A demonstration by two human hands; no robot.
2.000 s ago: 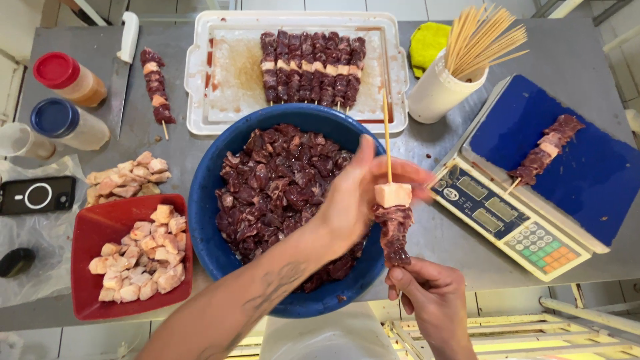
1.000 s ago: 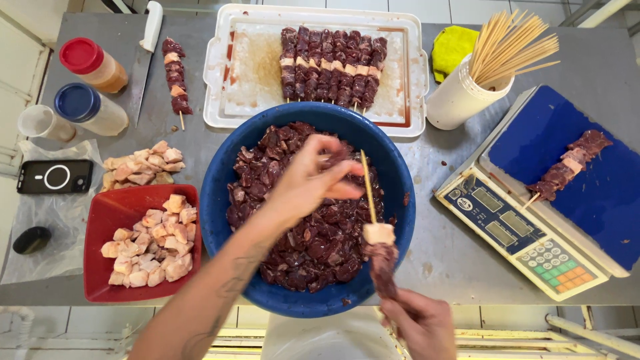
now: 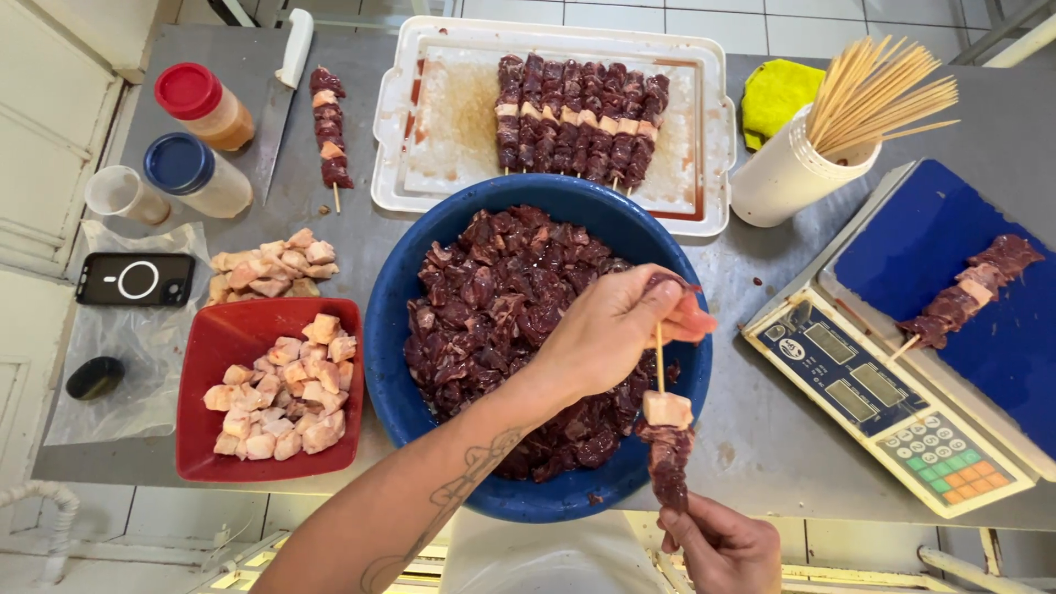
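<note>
My right hand (image 3: 726,540) grips the lower end of a wooden skewer threaded with dark raw meat (image 3: 668,458) and a pale cube of fat (image 3: 667,409) above it. At the skewer's top end, my left hand (image 3: 619,322) pinches a dark piece of meat (image 3: 670,282) between thumb and fingers. Both hands are over or beside the right side of a blue basin (image 3: 388,330) that holds chunks of dark meat (image 3: 503,305). Several finished skewers (image 3: 577,115) lie side by side on a white tray (image 3: 445,181). A red bowl (image 3: 194,396) holds pale fat cubes (image 3: 285,396).
A digital scale (image 3: 874,363) bears one skewer (image 3: 973,289). A white container (image 3: 763,186) holds wooden skewers (image 3: 883,95) beside a yellow cloth (image 3: 780,95). At left are a knife (image 3: 285,91), another skewer (image 3: 330,124), shaker jars (image 3: 198,173), fat pieces (image 3: 272,264) and a phone (image 3: 134,279).
My left hand has moved from over the basin's meat to the top of the skewer and now holds a piece of meat. My right hand still holds the skewer's lower end.
</note>
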